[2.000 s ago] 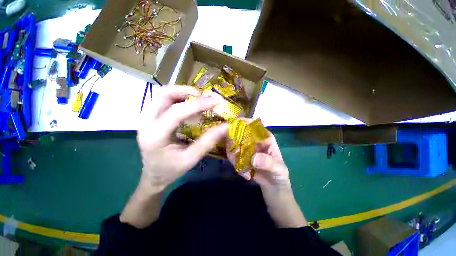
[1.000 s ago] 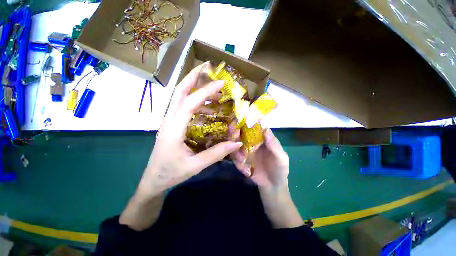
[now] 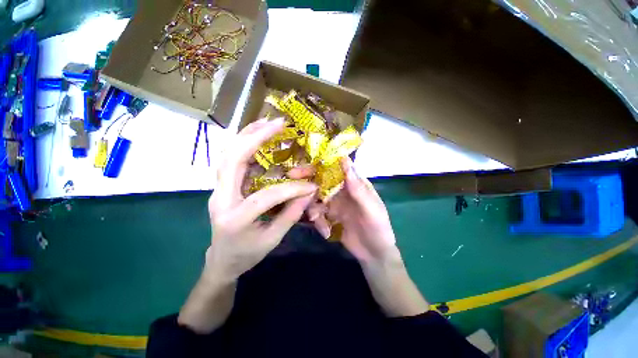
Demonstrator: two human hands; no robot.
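Note:
Crinkled amber film pieces [image 3: 301, 115] lie heaped in a small open carton [image 3: 353, 101] at the bench's front edge. My left hand [image 3: 245, 203] is over the carton's left side, with its thumb and fingers on film at the front of the heap. My right hand [image 3: 364, 217] is at the carton's front right, its fingers around a bunch of shiny film [image 3: 330, 175]. The film between the hands partly hides the fingertips. The front of the carton is hidden by both hands.
A second carton [image 3: 241, 77] with tangled lead wires [image 3: 203, 49] stands behind left. A large carton [image 3: 448, 91] lies behind right. Tweezers [image 3: 201, 143], blue cells [image 3: 117, 156] and a blue tray [image 3: 28, 119] are at left. A blue stool [image 3: 601, 203] stands beyond the bench edge at right.
The film bunch has moved from the front right to over the carton and spread open. My left hand has dropped lower, its fingertips closing toward the film. The view has shifted slightly.

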